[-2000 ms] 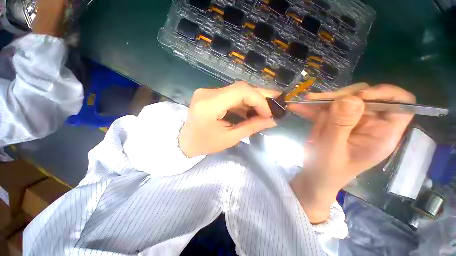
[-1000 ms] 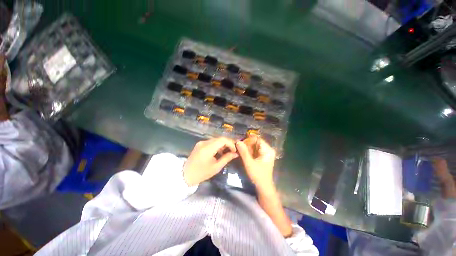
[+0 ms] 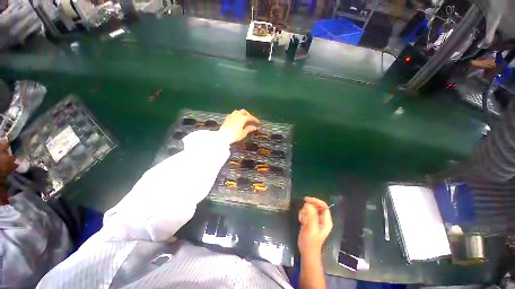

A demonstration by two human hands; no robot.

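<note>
A clear blister tray (image 3: 248, 198) lies on the green bench, with dark display modules (image 3: 244, 182) and orange flex cables (image 3: 258, 187) in its pockets. My left hand (image 3: 240, 125) reaches across it, fingers bent down at the back row; whether they hold a module is hidden. My left sleeve covers the tray's left part. My right hand (image 3: 315, 221) is raised just right of the tray's front right corner, fingers pinched. A short thin end, apparently of the slim metal tool (image 3: 331, 206), sticks out at its fingertips.
A black strip (image 3: 354, 226), white pad (image 3: 420, 223), blue item (image 3: 456, 203) and small silver-yellow reel (image 3: 470, 247) lie right. A labelled tray (image 3: 84, 132) lies left beside a neighbour's arm. A white device (image 3: 260, 40) stands behind. Another person's striped sleeve (image 3: 497, 163) is at right.
The view has tilted up. My hands, together at the tray's front edge before, are apart: the left has moved forward to the back row, the right to the right of the tray.
</note>
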